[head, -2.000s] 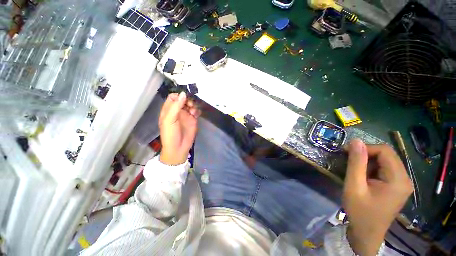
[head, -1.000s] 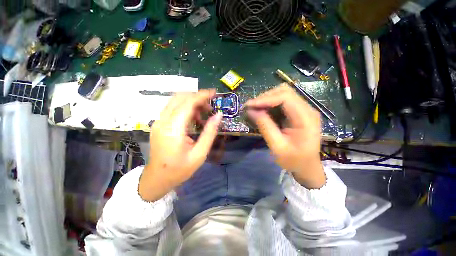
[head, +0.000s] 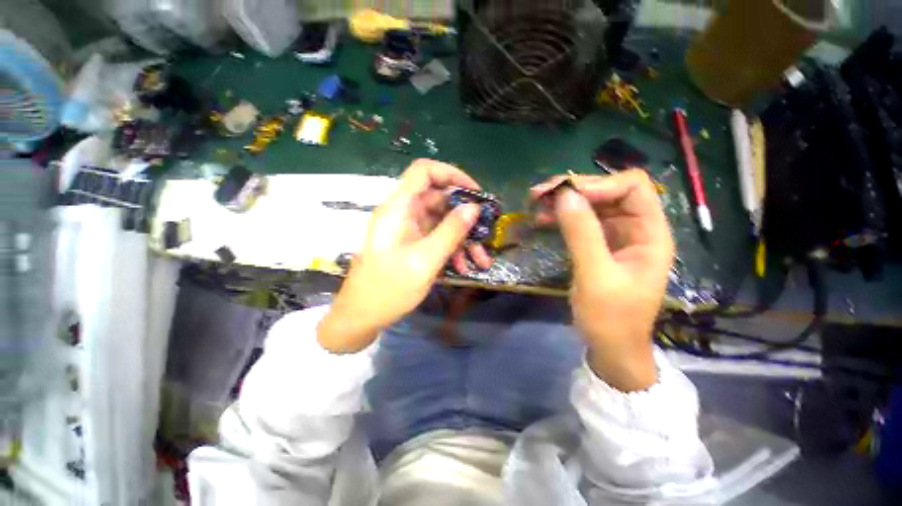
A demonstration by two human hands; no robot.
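My left hand (head: 410,247) grips a smartwatch case (head: 477,211) between thumb and fingers, above the front of the bench. Blue and dark parts show inside the case. A yellow-edged battery (head: 507,229) shows just right of the case; I cannot tell if it touches it. My right hand (head: 618,247) is a little to the right, with thumb and forefinger pinched on a thin dark item (head: 563,187). The item is small and blurred, and mostly hidden by the fingers.
A white work sheet (head: 297,219) lies at left with another watch (head: 239,188) on it. A fan (head: 534,59) stands at the back. A battery (head: 313,127) lies behind the sheet. A red pen (head: 692,170) and white marker pen (head: 743,163) lie at right, near black cables (head: 819,287).
The view has swung right, then shifted slightly. The case, on the bench before, is now gripped in my left hand. My right hand has moved a little away from it and pinches the dark item.
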